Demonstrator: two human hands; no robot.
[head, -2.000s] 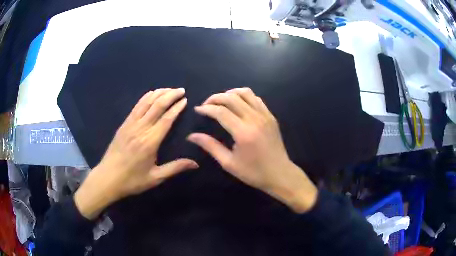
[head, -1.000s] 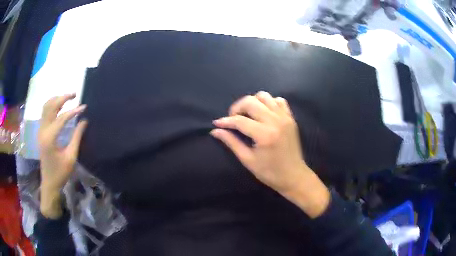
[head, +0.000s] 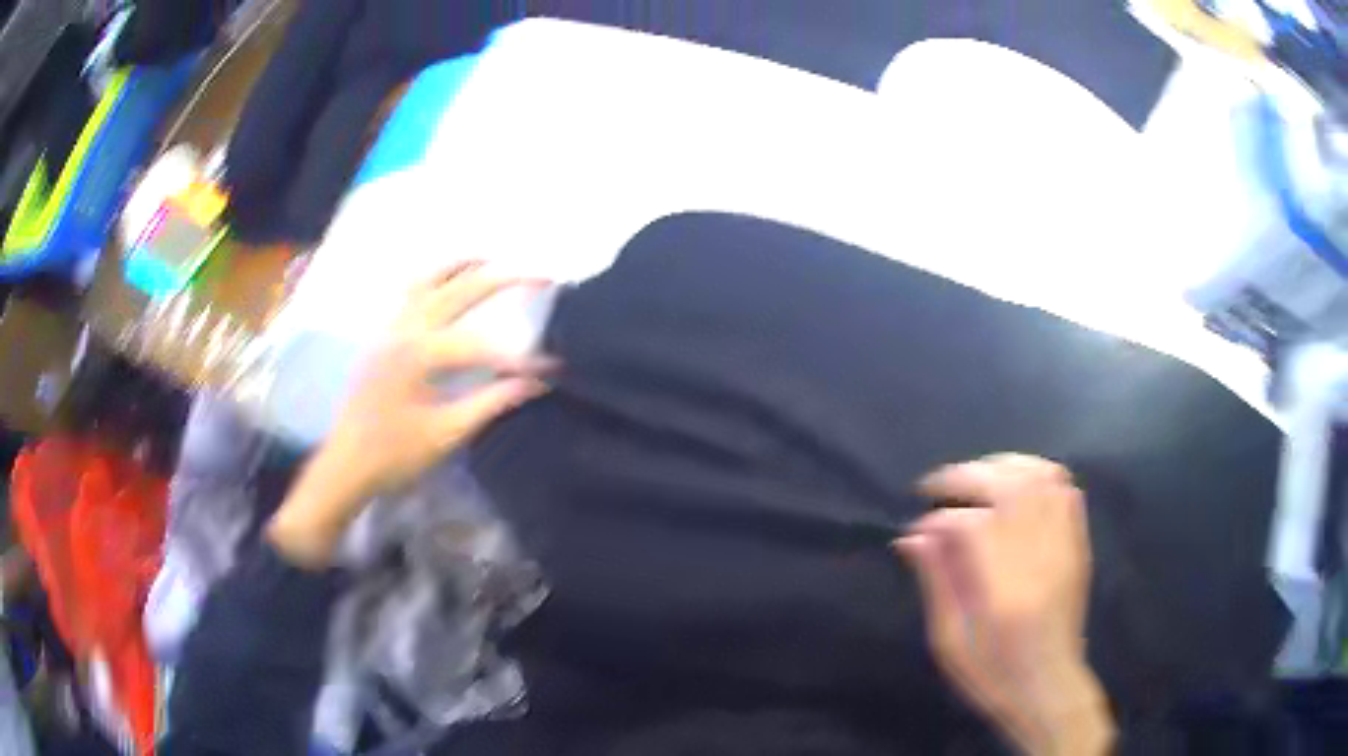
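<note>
A wide black cut panel (head: 769, 355) lies on the white table (head: 710, 133) and hangs over its front edge, with folds running between my hands. My left hand (head: 421, 392) is at the panel's left edge, fingertips and thumb pinching its border. My right hand (head: 1013, 583) is on the panel at right of centre, thumb and fingertips close together on a raised fold. The picture is blurred. The white sewing machine (head: 1257, 192) shows at the upper right, partly cut off; its needle area cannot be made out.
Grey-white crumpled material (head: 429, 606) hangs below the table at the left. A red-orange cloth (head: 89, 547) is at the far left. Dark material (head: 296, 133) and a yellow-and-blue item (head: 67, 177) are beyond the table's left end.
The view has swung left, so table and panel sit further right. My left hand moved off the panel's middle to its left edge and has closed there. My right hand remains on the fold.
</note>
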